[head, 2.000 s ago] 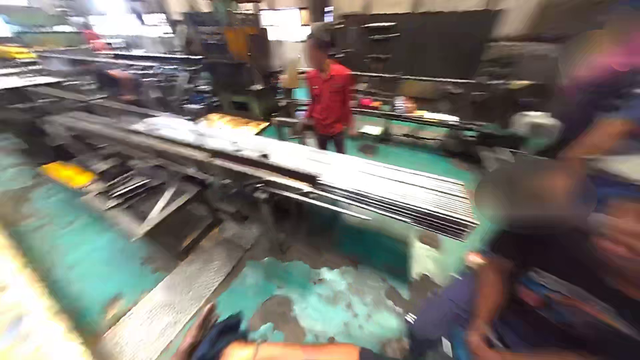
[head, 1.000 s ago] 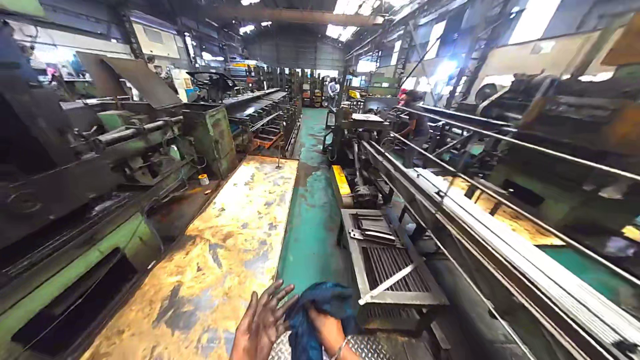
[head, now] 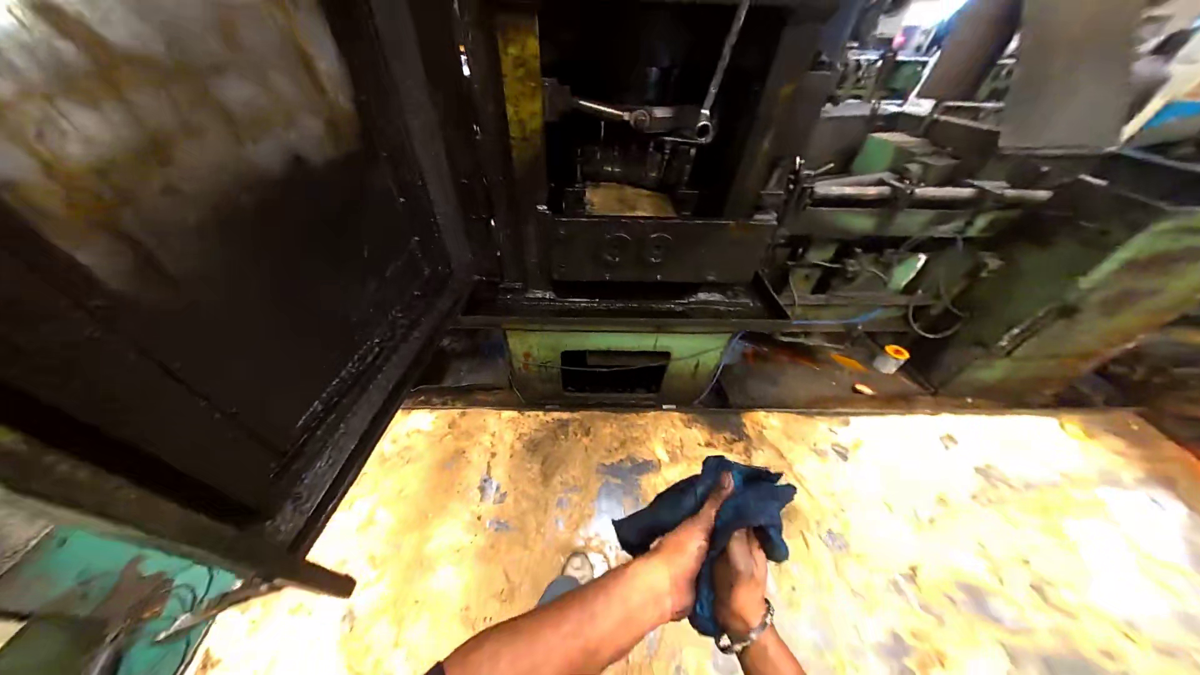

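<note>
A dark blue cloth (head: 759,506) is bunched between my two hands in the lower middle of the head view. My left hand (head: 689,553) presses against the cloth from the left, its thumb lying over the top of it. Closed on the cloth from the right is my right hand (head: 741,581), with a metal bracelet (head: 748,630) at the wrist. The fingers of both hands are partly hidden by the fabric. Below them are the stained yellowish floor plates and one shoe (head: 578,567).
An oily dark machine (head: 656,248) with a green base (head: 525,366) stands ahead. A large dark metal panel (head: 281,244) rises at the left. At the right are a green machine (head: 1041,309) and a small white container with an orange top (head: 891,358).
The view has swung from the aisle to the oily machine. My left hand, spread beside the cloth one second ago, is now against it. My right hand still holds it.
</note>
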